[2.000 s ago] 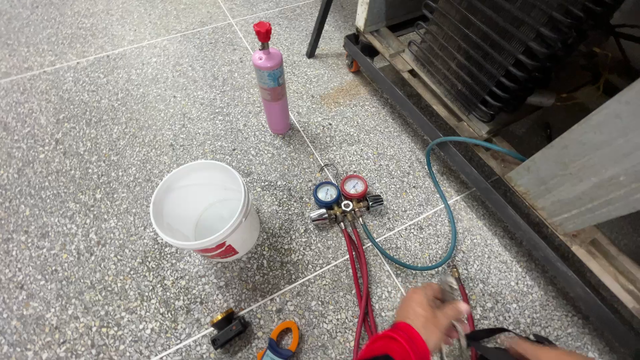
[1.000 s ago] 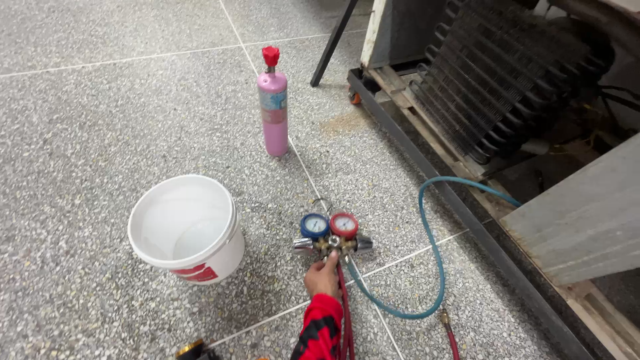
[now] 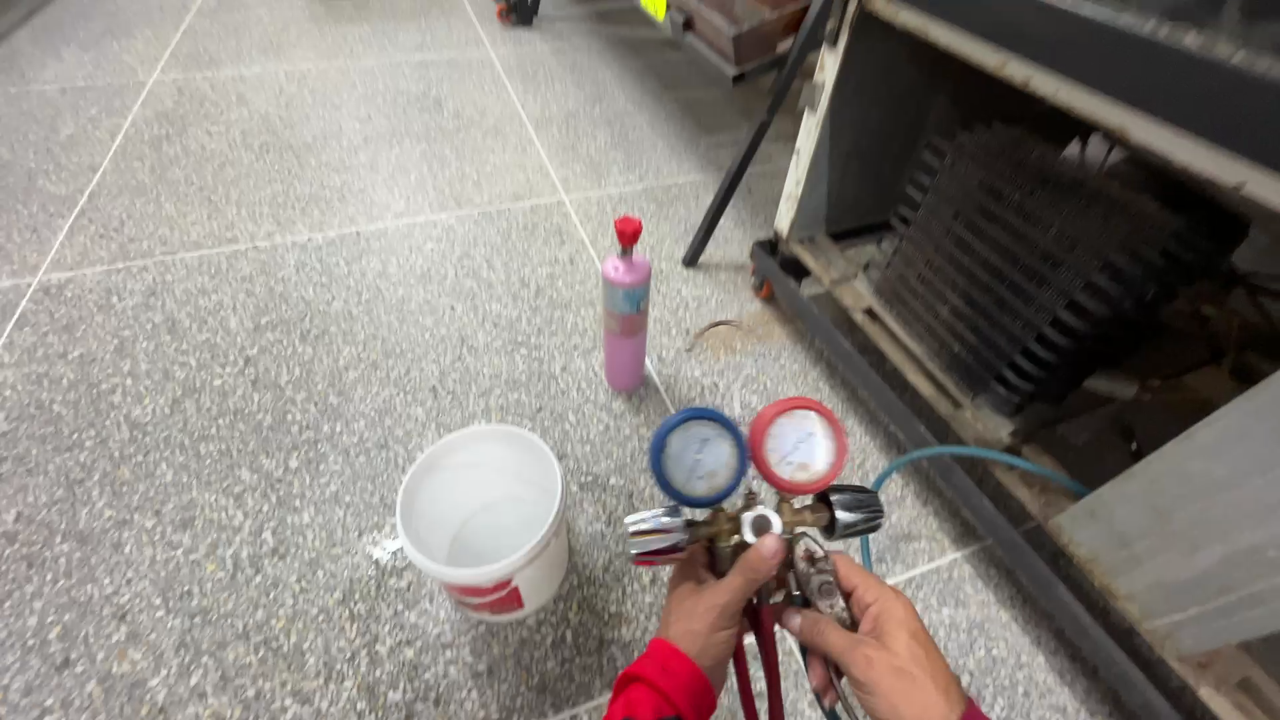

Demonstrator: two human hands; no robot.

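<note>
A manifold gauge set [image 3: 760,522] with a blue-rimmed gauge [image 3: 699,456], a red-rimmed gauge [image 3: 798,446] and two chrome knobs is raised toward the camera. My left hand [image 3: 708,600] grips the manifold from below, its thumb on the front near the sight glass. Locking pliers or a similar metal hand tool [image 3: 822,580] are held in my right hand [image 3: 885,640], with their jaws close to the hose fittings under the right side. Red hoses [image 3: 766,660] hang below the manifold. My fingers partly hide the fittings.
A white plastic bucket [image 3: 484,585] stands on the speckled floor at left. Beyond the gauges stands a pink gas cylinder [image 3: 626,330] with a red valve knob. At right is an open metal cabinet frame [image 3: 880,385] on casters, with a black finned condenser [image 3: 1010,270]; a teal hose [image 3: 960,452] runs toward it.
The gauge set, on the floor two seconds ago, is now lifted in my left hand. My right hand has come in beside it with the metal tool. The view has tilted up.
</note>
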